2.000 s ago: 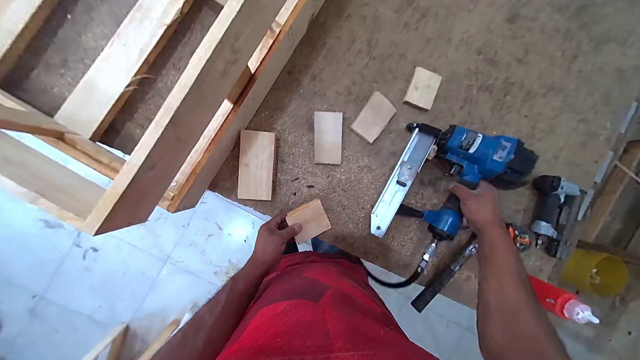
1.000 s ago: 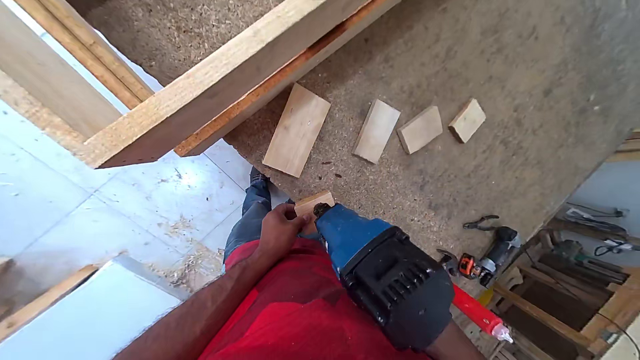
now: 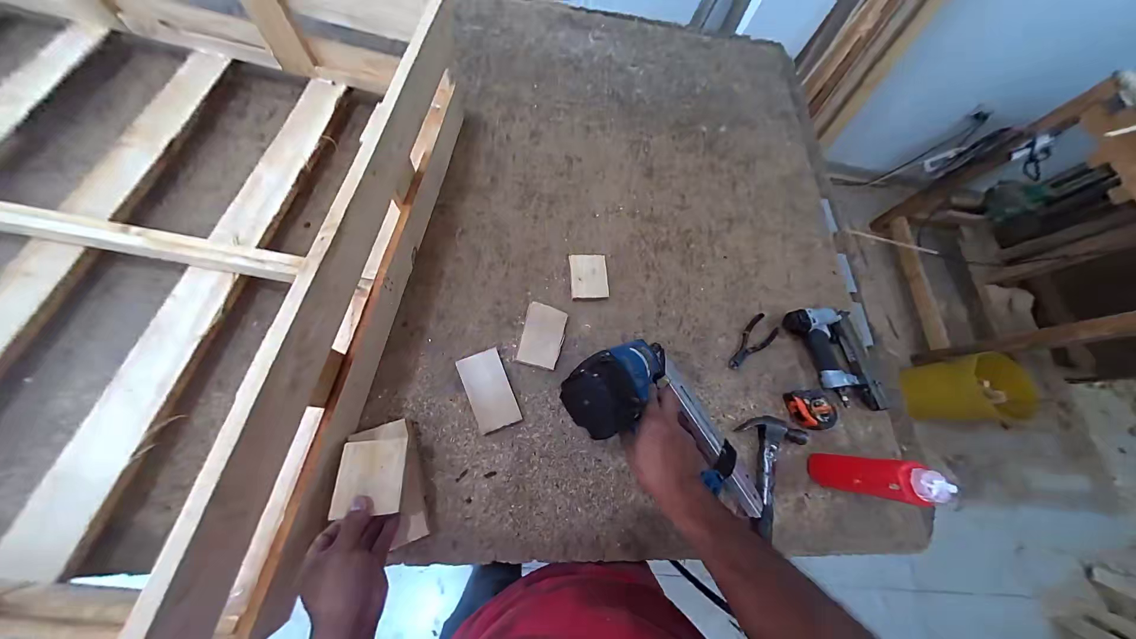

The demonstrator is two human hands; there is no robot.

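Note:
My left hand (image 3: 348,564) holds a small wooden block (image 3: 371,477) by its lower edge, above another wood piece (image 3: 414,497) on the worktop beside the frame's rail. My right hand (image 3: 664,448) grips a blue and black pneumatic nail gun (image 3: 612,386), its silver magazine pointing down and right. Between the hands and farther off lie loose wood pieces: one (image 3: 489,390), another (image 3: 541,335) and a smaller one (image 3: 588,277). The gun's trigger is hidden by my hand.
A slatted wooden frame (image 3: 355,222) fills the left. On the worktop's right lie pliers (image 3: 751,341), a smaller nail gun (image 3: 827,348), a tape measure (image 3: 809,409), a claw hammer (image 3: 769,453) and a red bottle (image 3: 874,477). A yellow bucket (image 3: 950,389) stands beyond the edge.
The nail gun was over the small block in my left hand; now gun and block are apart. The block has moved left, beside the frame's rail. The view has shifted strongly.

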